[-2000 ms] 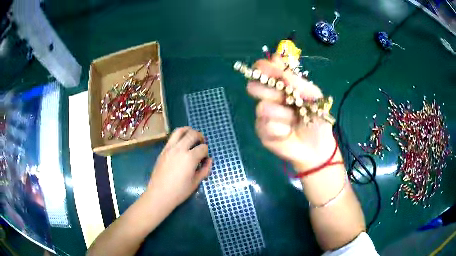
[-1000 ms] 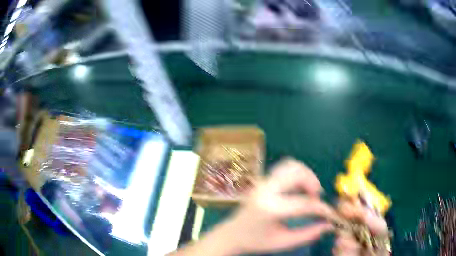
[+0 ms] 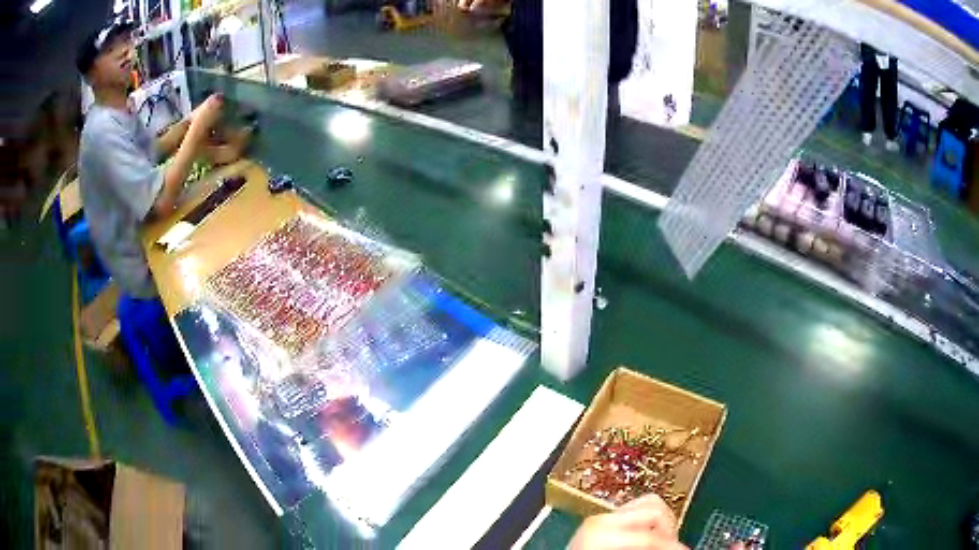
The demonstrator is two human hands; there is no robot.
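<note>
My left hand shows only in part at the bottom edge, just below the cardboard box; its fingers are cut off or hidden. My right hand is out of the picture. The open cardboard box holds loose red-wired, brass-ended parts. Part of the yellow glue gun shows at the bottom right; its lower end is cut off. A small piece of the perforated strip shows between box and gun, with small bright bits by it.
White and black strips lie left of the box. A white post stands behind it. A holed sheet hangs at the upper right. Clear plastic sheets and rows of red-gold parts cover the bench left. A person is at far left.
The view has swung left and up, bringing in the other person and the far aisle. My right hand has left the picture; my left hand is now mostly below the bottom edge.
</note>
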